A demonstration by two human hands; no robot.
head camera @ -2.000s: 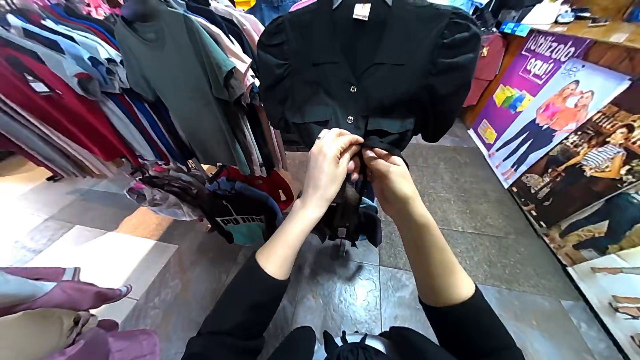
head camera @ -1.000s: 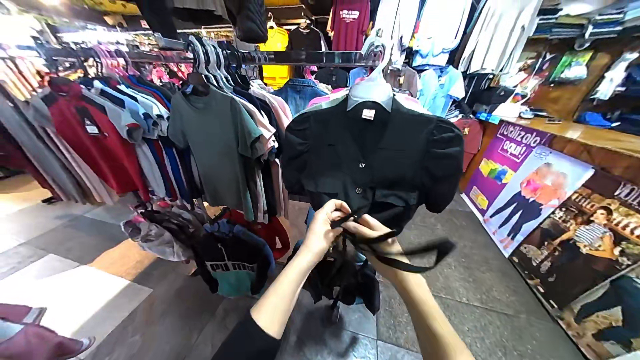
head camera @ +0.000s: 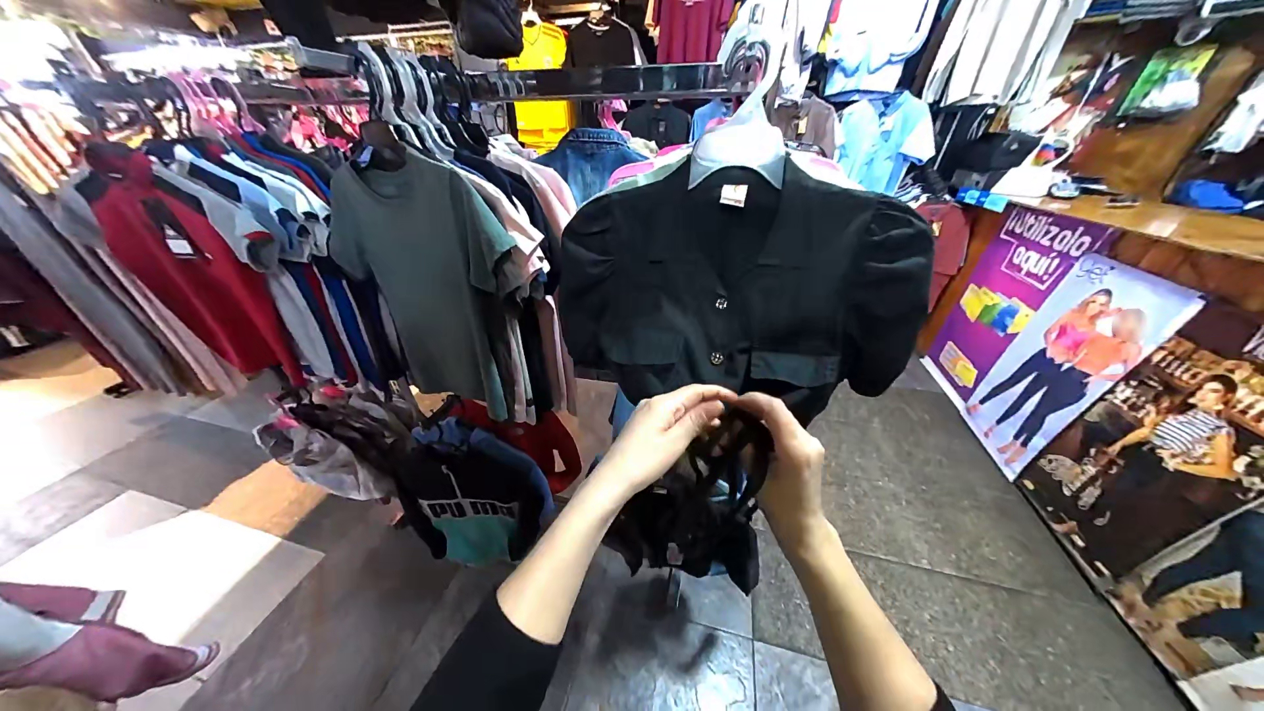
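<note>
A black short-sleeved blouse with puffed sleeves, flap pockets and small buttons hangs on a pale plastic hanger at the rack's end. Both hands are at its lower front edge. My left hand has its fingers bent at the hem, below the lowest visible button. Fingertips of my right hand meet those of the left there. Black cloth ties hang between the hands; what exactly the fingertips pinch is hidden.
Shirts, among them a grey-green T-shirt and a red one, hang left on a metal rail. Lower garments hang beneath. A wooden counter with posters stands right. Part of a person's clothing shows at lower left.
The long black strap that swung out to the right of my hands one second ago no longer extends there. My fingertips have come together at the hem. The view has tilted up since the oldest frame.
</note>
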